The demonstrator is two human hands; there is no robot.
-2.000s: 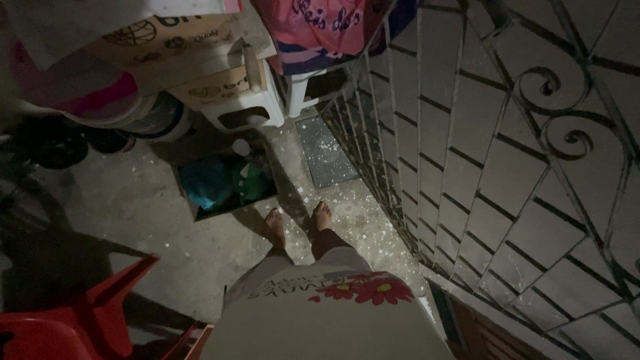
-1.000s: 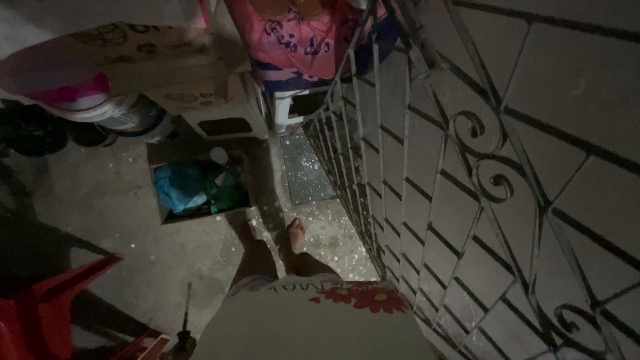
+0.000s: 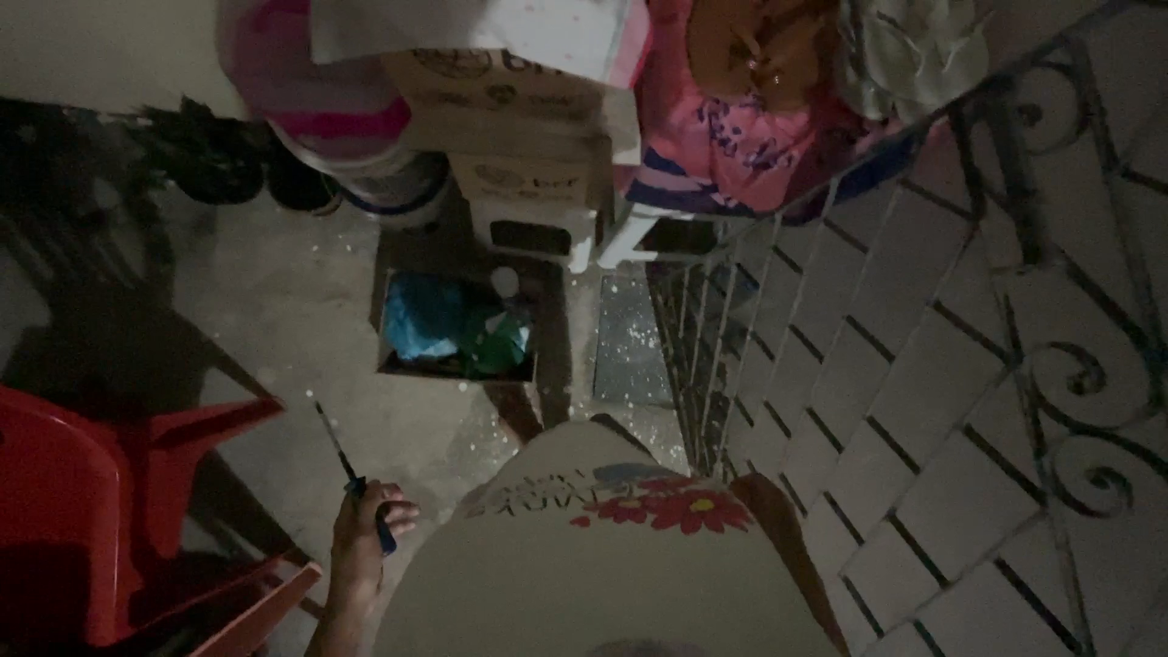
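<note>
At the lower left, my left hand is closed around the dark blue handle of a long, thin-shafted tool. Its pale tip points up and away over the floor; the exact kind of tool cannot be told. The hand is beside the light printed shirt, to the right of a red plastic chair. Part of my right forearm shows along the shirt's right side, but the hand is hidden. On the floor ahead lies an open box with a blue plastic bag and a green one.
A scrolled metal grille runs along the right. Ahead stand white plastic stools, cardboard boxes, a bucket and a pink cloth with sandals on it. A dark floor panel lies beside the open box.
My left hand, out of view two seconds ago, has come up from the bottom edge with the tool. One second ago only the tool and a bit of the hand showed there.
</note>
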